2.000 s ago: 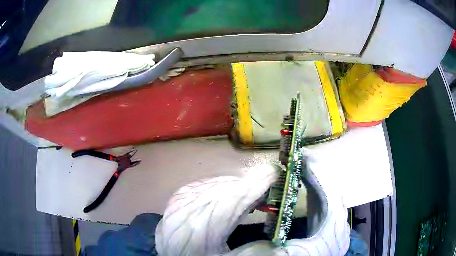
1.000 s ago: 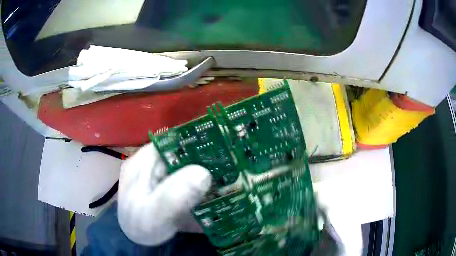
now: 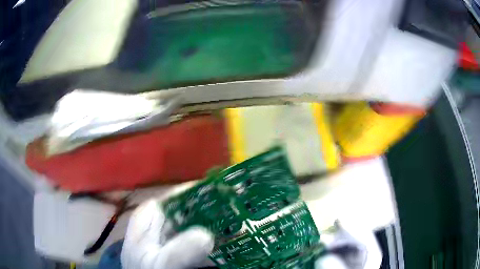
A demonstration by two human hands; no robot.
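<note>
A green circuit board panel [image 3: 258, 210] is held tilted over the white ledge, its lower part cut off by the bottom edge. My left hand [image 3: 168, 239], in a white glove, grips its left side with the thumb on its face. My right hand [image 3: 350, 247], also gloved, is at its lower right edge, partly cut off and blurred. Diagonal cutters [image 3: 108, 231] with black handles and red-orange accents lie on the ledge at the left, blurred.
The white ledge [image 3: 63, 226] lies under a long red pad [image 3: 142, 157], a beige pad [image 3: 279, 131] with yellow stripes and a yellow-red pad [image 3: 368, 128]. A white cloth bundle [image 3: 100, 115] lies below the window [image 3: 221, 47]. A dark green strip [image 3: 431, 194] runs at the right.
The panel has turned from edge-on to face-on and now sits lower in the view with both hands. The view has shifted, so the pads and cutters appear lower and blurred.
</note>
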